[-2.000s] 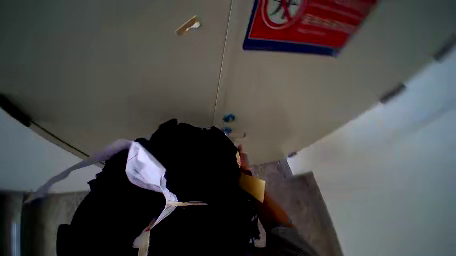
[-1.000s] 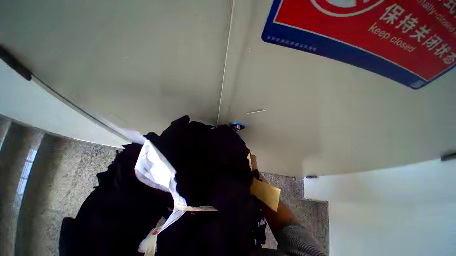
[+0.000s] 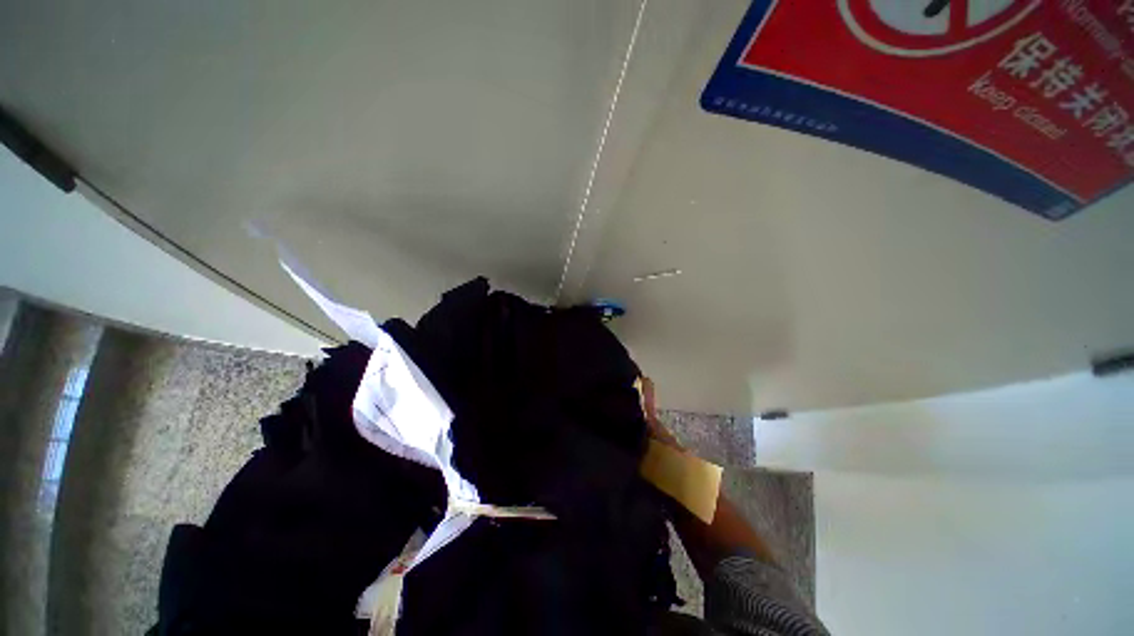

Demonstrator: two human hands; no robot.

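Note:
A large black bundle [image 3: 535,435] fills the lower middle, with ragged edges, close against the pale grey door [image 3: 410,137]. A white tie strip [image 3: 404,404] is knotted on it, with one loose end sticking up to the left. A flat dull yellow card or paper [image 3: 682,480] lies at its right side, over my right wrist area. My right hand [image 3: 659,431] shows only as a small patch of skin beside the bundle; the fingers are hidden, so its hold is unclear. My right forearm and grey striped sleeve show below. My left hand is not in view.
The door has a seam down the middle and a red and blue sign [image 3: 920,93] at upper right. A blue round lock part [image 3: 608,308] shows just above the bundle. White walls stand on both sides. Speckled grey floor [image 3: 212,410] shows at left, with step-like edges.
The door and its sign fill more of the view than two seconds ago. The bundle now hides the door handle. The strip's loose end has swung from lower left to upright.

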